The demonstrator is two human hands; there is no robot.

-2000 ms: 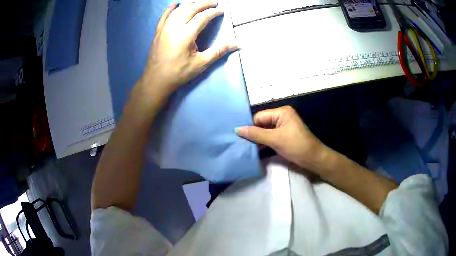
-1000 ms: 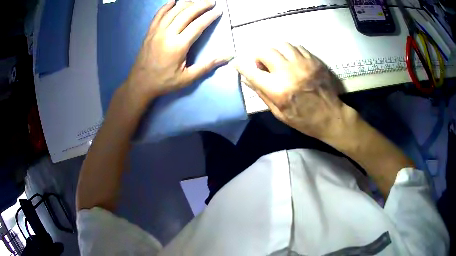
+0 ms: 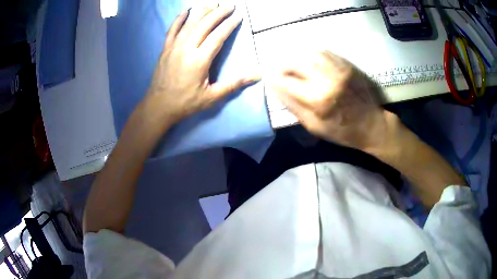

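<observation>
A large light blue fabric piece point(image 3: 218, 122) lies on the white machine table and hangs a little over its front edge. My left hand point(image 3: 191, 65) lies flat on it with the fingers spread and the thumb near its right edge. My right hand point(image 3: 332, 98) is blurred and curled over the table just right of that edge. Its fingertips are in glare, so I cannot tell if it pinches anything. The needle area is not in view.
A folded blue fabric piece point(image 3: 59, 43) lies at the far left. A black smartphone point(image 3: 406, 17) lies at the upper right, with red and yellow scissors point(image 3: 458, 73) beside it at the table edge. A printed ruler scale point(image 3: 411, 75) runs along the front. A white sheet point(image 3: 215, 209) shows below.
My right hand has moved up from the fabric's lower right edge onto the table. The fabric's lower end has moved up, so less hangs over the edge. My left hand stays on it.
</observation>
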